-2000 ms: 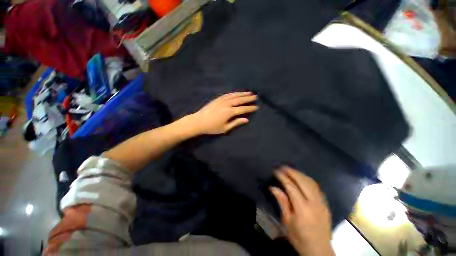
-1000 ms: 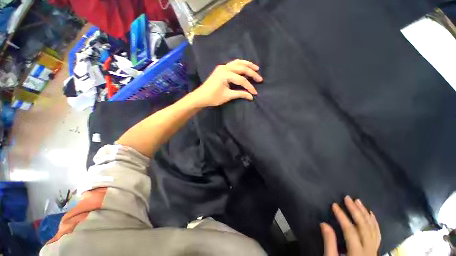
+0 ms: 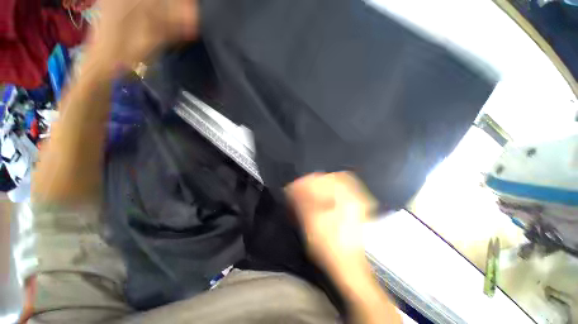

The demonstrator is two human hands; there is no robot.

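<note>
Black cloth (image 3: 355,82) lies across the white table and hangs over its metallic front edge; more black cloth (image 3: 177,215) is bunched over my lap. My left hand (image 3: 149,25), blurred, is at the upper left at the cloth's edge; its fingertips are not clear, so its grip cannot be told. My right hand (image 3: 333,199), also blurred, is closed on the black cloth near the table's front edge, left of the sewing machine.
The sewing machine head (image 3: 539,168) with a blue stripe is at the right. Green snips (image 3: 492,267) lie on the machine bed (image 3: 456,221). A metallic table edge (image 3: 218,133) shows mid-view. Scraps (image 3: 16,149) and red cloth (image 3: 28,44) are at the left.
The view has shifted right. My left hand has moved up and left; my right hand has closed on cloth. The cloth has been pulled off part of the table, uncovering its front edge, the machine bed and snips.
</note>
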